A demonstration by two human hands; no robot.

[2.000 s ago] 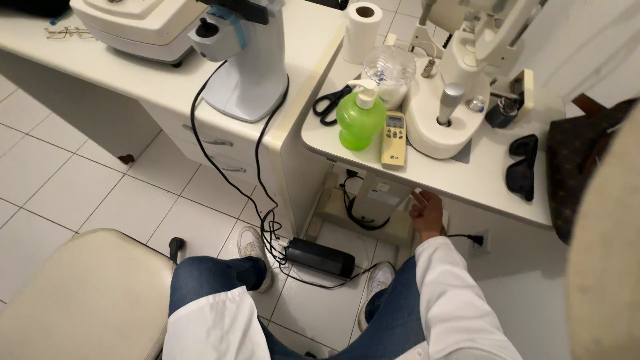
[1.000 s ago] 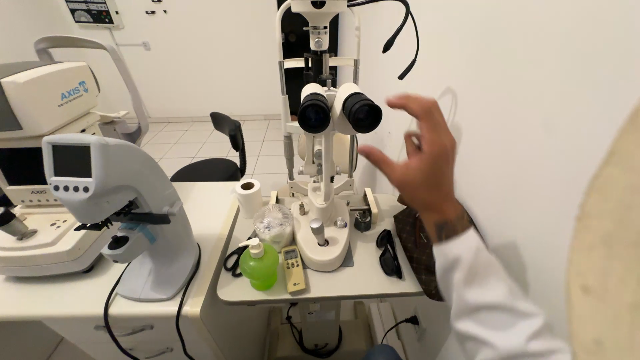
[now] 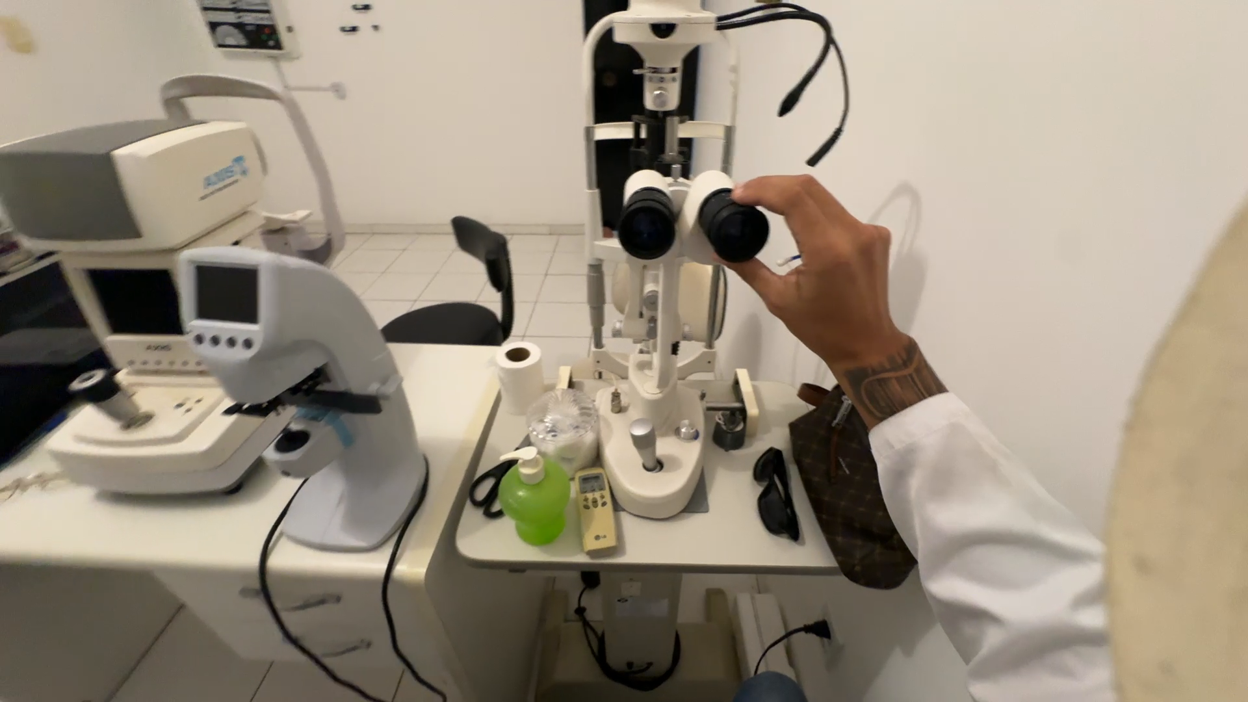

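Note:
My right hand, in a white sleeve, grips the right eyepiece of a slit lamp with thumb and fingers. The left eyepiece is beside it, untouched. Below them, the slit lamp's base with its joystick rests on a white instrument table. In front of and beside the base stand a green pump bottle and a yellowish remote control. My left hand is out of view.
Black sunglasses and a brown patterned bag lie at the table's right. Left are scissors, a paper roll and a clear plastic container. On the desk stand a grey lensmeter and a larger eye instrument. Cables hang in front.
My right hand has come up from under the table edge and closed on the right eyepiece; one second ago it was raised beside it with fingers apart. The view has tilted up.

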